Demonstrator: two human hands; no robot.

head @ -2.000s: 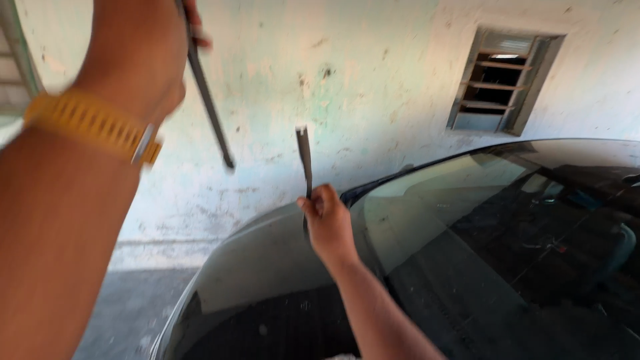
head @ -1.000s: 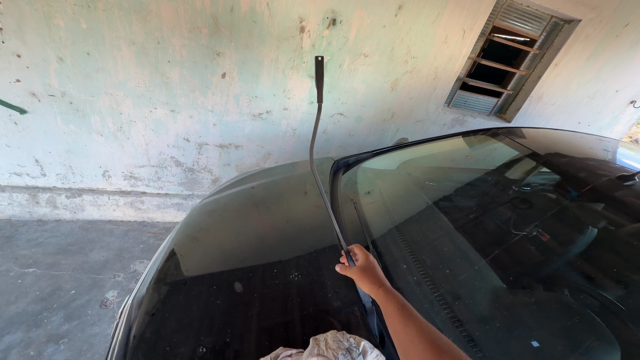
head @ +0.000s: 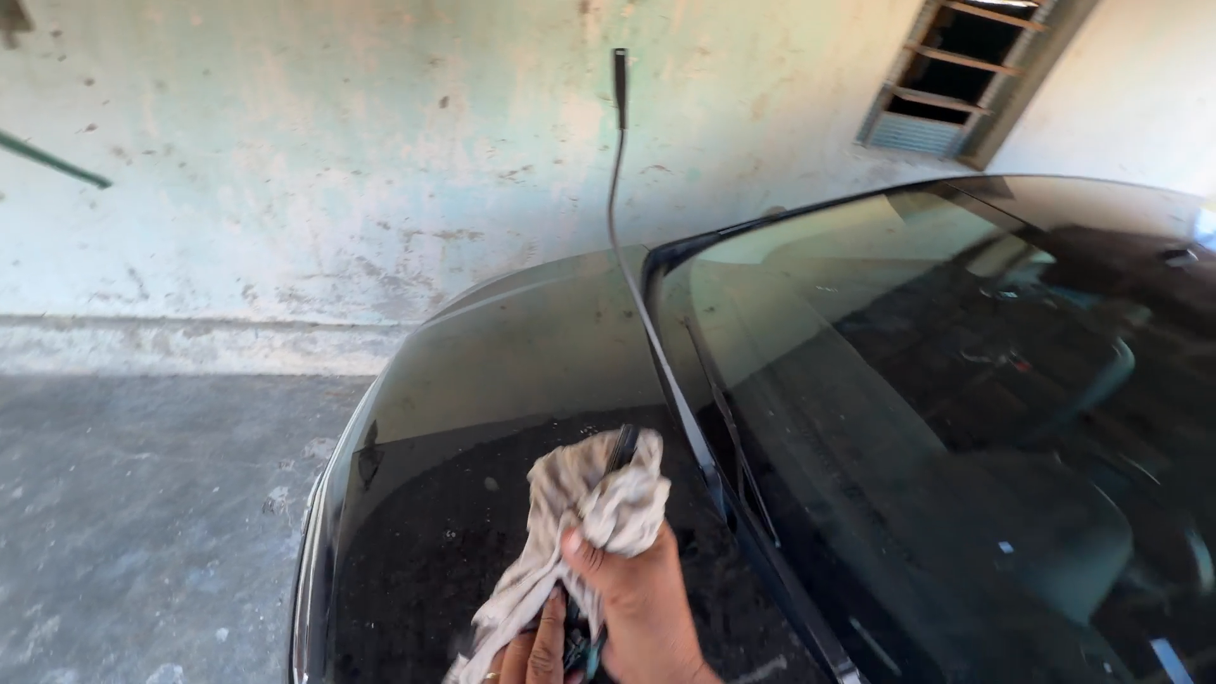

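Observation:
Over the black car hood, my right hand (head: 641, 589) grips a crumpled, off-white stained cloth (head: 560, 494), its thumb pressed on the folds. A short black end of what looks like a wiper blade (head: 623, 446) pokes out of the cloth's top. My left hand (head: 534, 651) is partly cut off at the bottom edge, its fingers closed on the cloth's lower part and a dark item mostly hidden there. Ahead of both hands, a wiper arm (head: 617, 218) stands raised from the base of the windshield, with nobody touching it.
The car's hood (head: 427, 494) spreads beneath the hands, with the windshield (head: 855, 380) to the right. A second wiper (head: 727, 418) lies low near the glass. Behind are a stained wall (head: 332, 171) and a louvered window (head: 950, 76). Concrete floor (head: 142, 513) is at left.
My right hand has let go of the raised wiper arm and now grips the cloth, which was at the bottom edge one second ago. My left hand is back in view, low down.

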